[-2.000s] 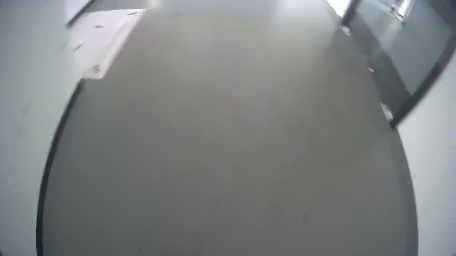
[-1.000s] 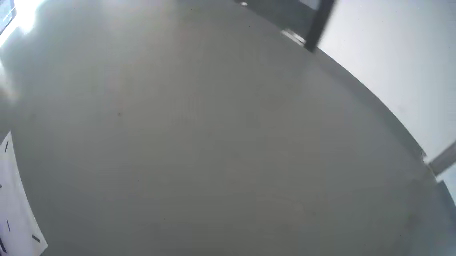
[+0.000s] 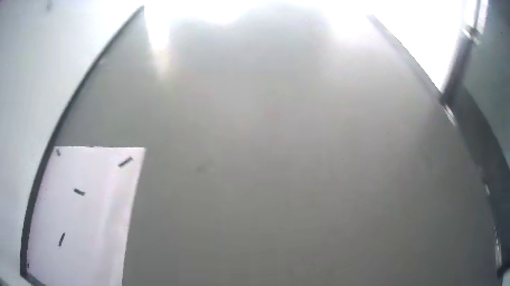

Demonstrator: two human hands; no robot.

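Observation:
Neither of my hands is in the picture. Nearest in front of me is a smooth grey floor (image 3: 268,184). A flat white sheet or panel (image 3: 92,218) with several short dark marks lies on the floor at the lower left, against the dark base strip of the left wall. Its lower end is cut off by the picture's edge. I cannot tell its material.
A pale wall (image 3: 39,72) with a dark base strip runs along the left. On the right stand a white wall section (image 3: 422,39), a dark frame post (image 3: 459,70) and a greenish, glass-like pane (image 3: 492,84). Bright glare covers the far end.
The view has swung back along the corridor. The white sheet now shows more fully at the lower left, the left wall is back in view, and strong glare has appeared at the top.

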